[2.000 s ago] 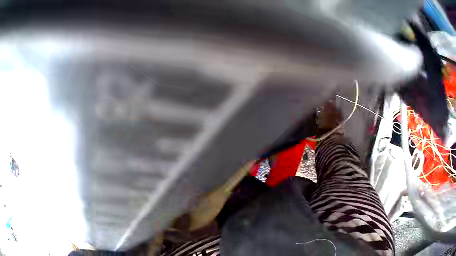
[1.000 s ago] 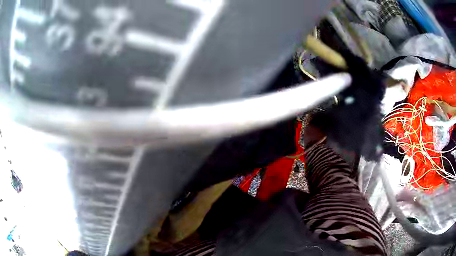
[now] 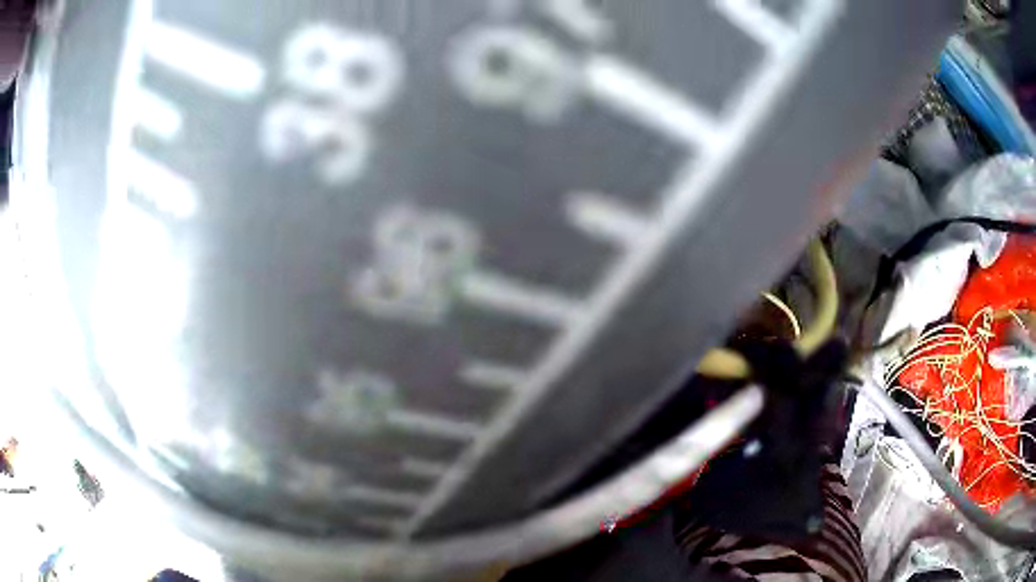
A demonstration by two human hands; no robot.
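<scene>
Neither of my hands can be made out in the head view. Nearest in front of me is the grey table-edge ruler [image 3: 443,341] with white numbers and scale marks, very close and partly blurred. A thick white cable [image 3: 670,452] curves across the ruler's lower end to a dark bundle [image 3: 784,449], where yellowish cables [image 3: 820,298] also show. Striped cloth [image 3: 838,534] shows low behind the dark bundle; whether it is a sleeve or a trouser leg I cannot tell.
At the right, a pale plastic bag [image 3: 897,489] holds red material [image 3: 977,392] with tangled thin cords [image 3: 943,362]. A grey cable [image 3: 926,455] hangs over it. A blue edge [image 3: 986,97] and pale crumpled material [image 3: 991,188] are at the top right. The left side is glaring white.
The ruler now fills more of the view, with larger numbers. The white cable and dark bundle sit lower, and the striped cloth is mostly hidden. The camera has moved.
</scene>
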